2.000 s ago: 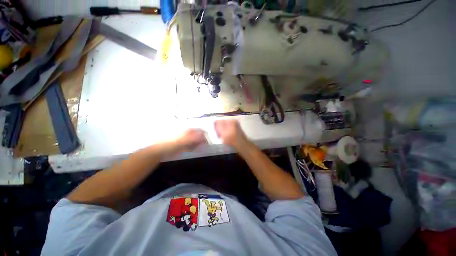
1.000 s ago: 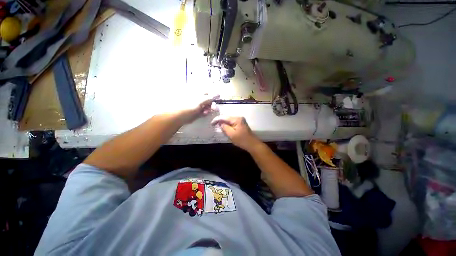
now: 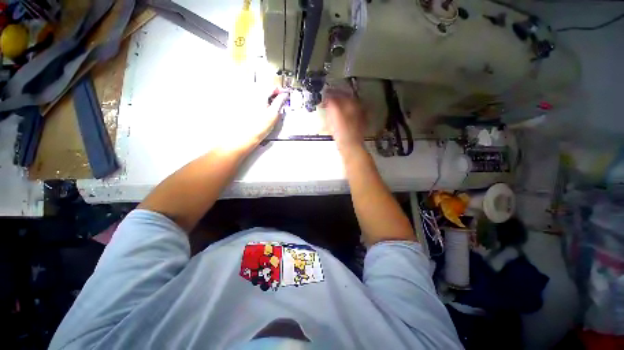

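The cream sewing machine head (image 3: 410, 61) stands across the table. Its needle and presser foot (image 3: 311, 94) are dark metal under a bright lamp. My left hand (image 3: 272, 113) is just left of the needle area, fingertips at the presser foot, partly washed out by glare. My right hand (image 3: 344, 116) is just right of the presser foot and blurred. Whether either hand holds thread or another small thing cannot be told.
Black scissors (image 3: 395, 130) lie on the machine bed right of my right hand. Grey fabric strips (image 3: 94, 130) lie on brown board (image 3: 61, 147) at left. A white thread cone (image 3: 457, 256) and a white spool (image 3: 499, 203) are at right, beside dark cloth (image 3: 523, 284).
Both hands have moved from the table's front edge up to the needle area, one on each side of it. The view has shifted, so the machine sits higher than two seconds ago.
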